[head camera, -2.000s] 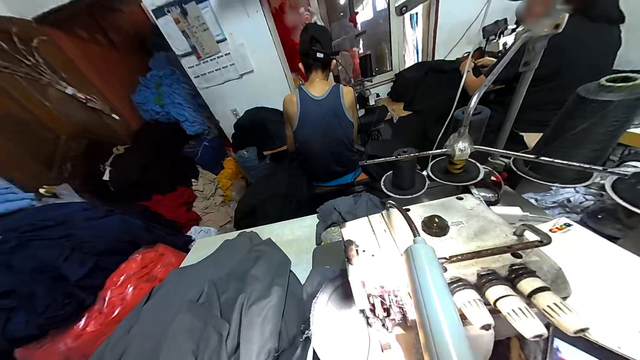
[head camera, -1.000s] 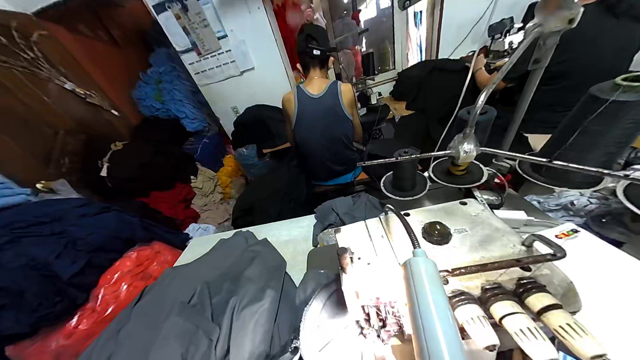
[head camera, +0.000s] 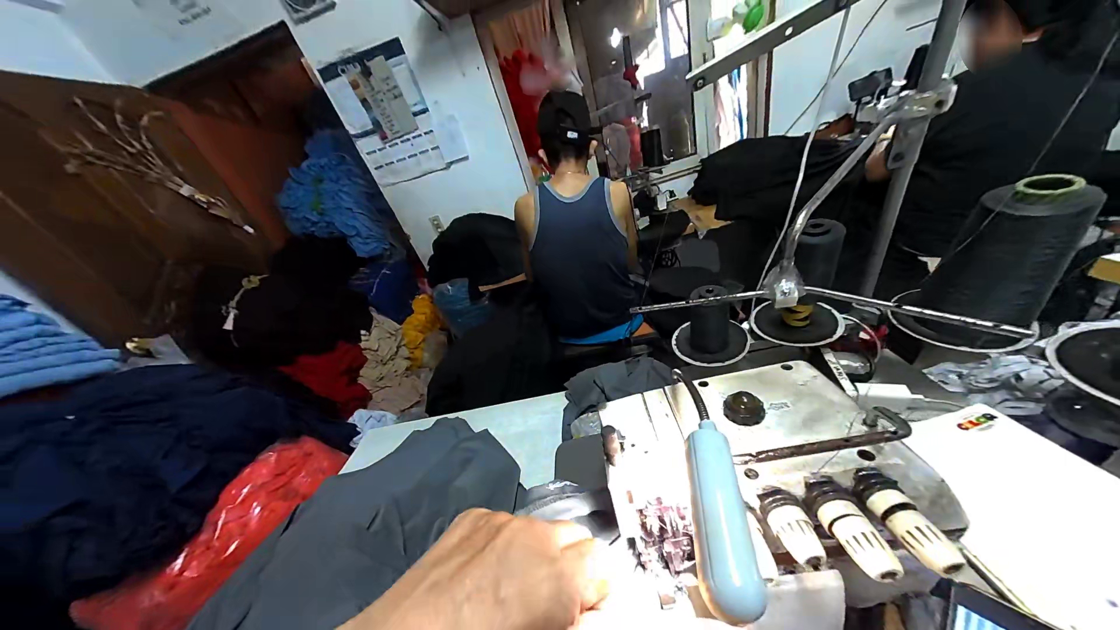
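Note:
My left hand (head camera: 499, 573) reaches in from the bottom edge, back upward and fingers bent, at the left side of an overlock sewing machine (head camera: 779, 394). Its fingertips are washed out by the bright lamp, so whether they pinch anything is unclear. Dark grey fabric (head camera: 394, 516) lies just left of the hand, on the pale table. A light blue lamp (head camera: 724, 525) on a flexible neck stands over the threaded parts of the machine. My right hand is not seen.
Thread cones (head camera: 1006, 254) and a metal thread stand (head camera: 901, 166) rise behind the machine. Cream tension knobs (head camera: 849, 525) sit at its front. Red plastic (head camera: 236, 507) and navy fabric (head camera: 157, 455) are at left. A person (head camera: 577, 254) sits ahead; another person (head camera: 1006, 131) is at right.
My left hand has come into view at the bottom, beside the machine. Neither earlier frame shows it. The grey fabric remains on the left of the table.

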